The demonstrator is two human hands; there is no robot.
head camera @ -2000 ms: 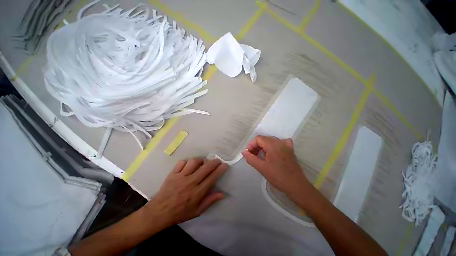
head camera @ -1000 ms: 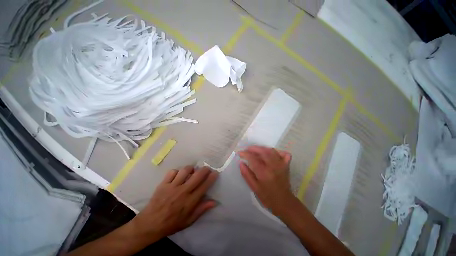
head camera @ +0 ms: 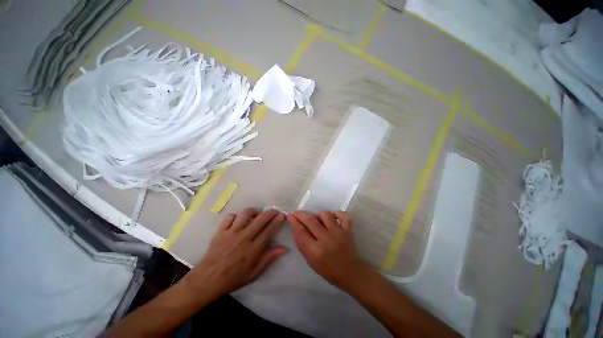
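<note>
A white vest-shaped panel point(head camera: 354, 148) lies on the table with its two straps pointing away from me and its body near me. My left hand point(head camera: 244, 247) lies flat, palm down, on the panel's near left edge, fingers slightly spread. My right hand point(head camera: 324, 247) is beside it, its fingertips pressed down near the left fingertips. A short bit of narrow white strip point(head camera: 276, 210) shows at the left fingertips. The rest of the strip is hidden under the hands. I cannot tell whether the right fingers pinch it.
A large heap of long white strips point(head camera: 159, 119) is at left, with a crumpled white scrap point(head camera: 283, 89) beside it. Short strips point(head camera: 541, 214) lie at right. A panel stack point(head camera: 59, 257) is at lower left, grey pieces point(head camera: 69, 43) at upper left, yellow tape point(head camera: 423, 178) on the table.
My right hand has moved left and nearer, up to the left fingertips. The left hand stays on the panel edge. The U-shaped gap between the straps now shows more fully.
</note>
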